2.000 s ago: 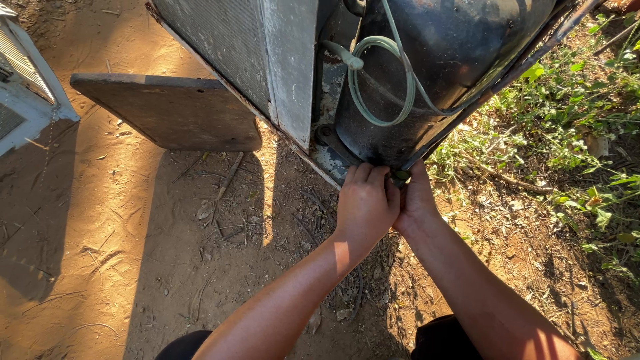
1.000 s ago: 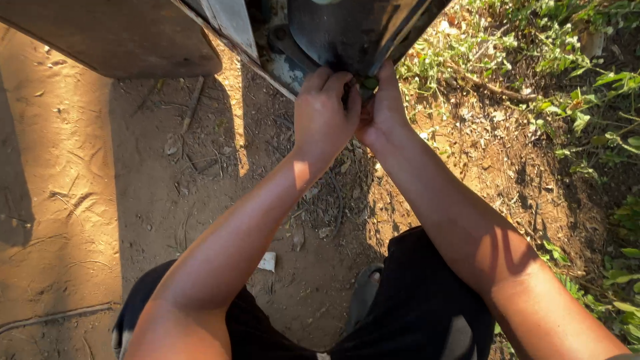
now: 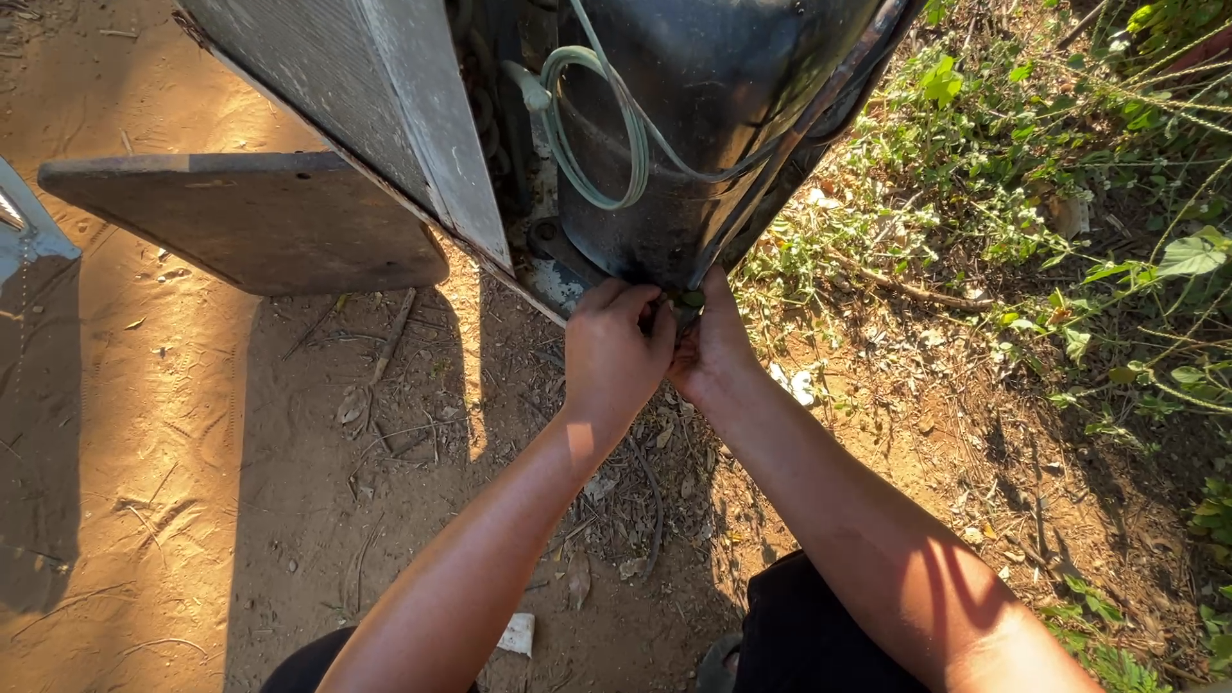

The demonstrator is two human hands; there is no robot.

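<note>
A large black rounded tank or cylinder [image 3: 674, 106] sits in a metal frame at the top centre, with a coil of pale green tubing or wire [image 3: 639, 164] hanging against it. Both of my hands are at its lower end. My left hand [image 3: 621, 337] has its fingers bent at the base of the black body, beside the frame's corner. Close on its right, my right hand [image 3: 712, 337] reaches up with its fingers around the same spot. A small dark green round thing [image 3: 691, 299] shows between them. What the fingertips grip is hidden.
Left of the tank is a grey metal side panel [image 3: 423, 115] with a rusty lower edge. A dark flat board [image 3: 260, 221] stands on the sandy ground further left, near a pale metal frame [image 3: 34, 221] at the edge. Green weeds [image 3: 1020, 212] grow on the right, and twigs lie below.
Both hands stay together at the tank's lower end throughout. The view dipped toward my legs one second ago and is now raised again.
</note>
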